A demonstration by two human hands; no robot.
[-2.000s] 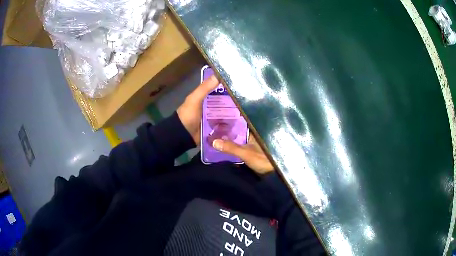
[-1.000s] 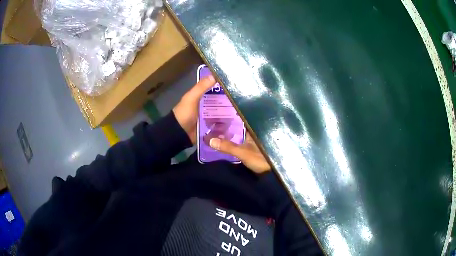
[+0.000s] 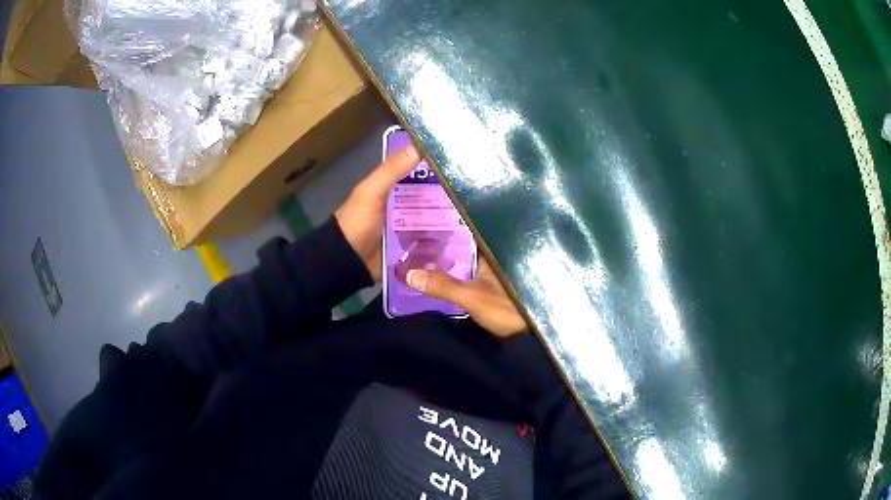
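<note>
A smartphone point(image 3: 425, 234) with a lit pink-lilac screen is held upright below the edge of the glossy dark green bench point(image 3: 742, 244). The bench edge covers part of its right side. My left hand point(image 3: 369, 213) grips the phone's left side, with the thumb over its upper part. My right hand point(image 3: 481, 298) is at the phone's lower right, its thumb resting on the lower screen. The fingers of my right hand are partly hidden under the bench edge and behind the phone.
An open brown carton point(image 3: 269, 161) with a clear plastic bag of white parts point(image 3: 210, 83) stands at upper left. A grey surface point(image 3: 98, 215) and a blue container point(image 3: 20, 430) are at far left. A whitish rail point(image 3: 850, 127) curves along the right; a white piece point(image 3: 887, 127) shows beyond it.
The white piece beyond the rail has moved down and towards the picture's right edge. The hands and phone have shifted very slightly left in the picture; the grip is unchanged.
</note>
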